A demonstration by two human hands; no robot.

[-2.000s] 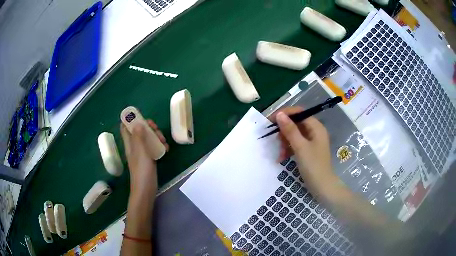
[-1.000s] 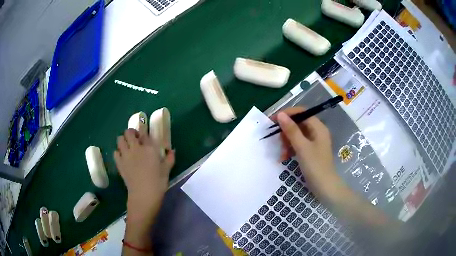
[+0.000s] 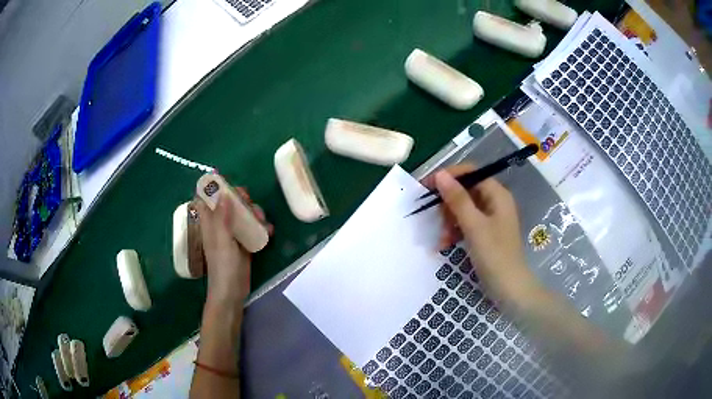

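Note:
My left hand [image 3: 222, 241] holds a cream plastic housing [image 3: 243, 222] over the green belt [image 3: 234, 93]; a dark mark shows at its upper end. Another housing [image 3: 185, 241] lies just left of the hand, partly hidden by it. My right hand [image 3: 480, 214] holds black tweezers [image 3: 488, 170], with the two tips apart above the blank part of the white label sheet [image 3: 351, 265]. Rows of black labels [image 3: 437, 335] fill the lower part of that sheet. No label shows on the tweezer tips.
Several housings lie along the belt, one near the sheet [image 3: 300, 181]. A toothed white strip [image 3: 181, 160] lies on the belt. A blue tray [image 3: 117, 90] is at upper left. Stacked label sheets [image 3: 624, 132] and grey printed packaging [image 3: 539, 195] are at right.
The belt housings and the strip have shifted down-left. My left hand first covered two housings on the belt; now it holds one housing with the marked end showing. My right hand is nearly unmoved.

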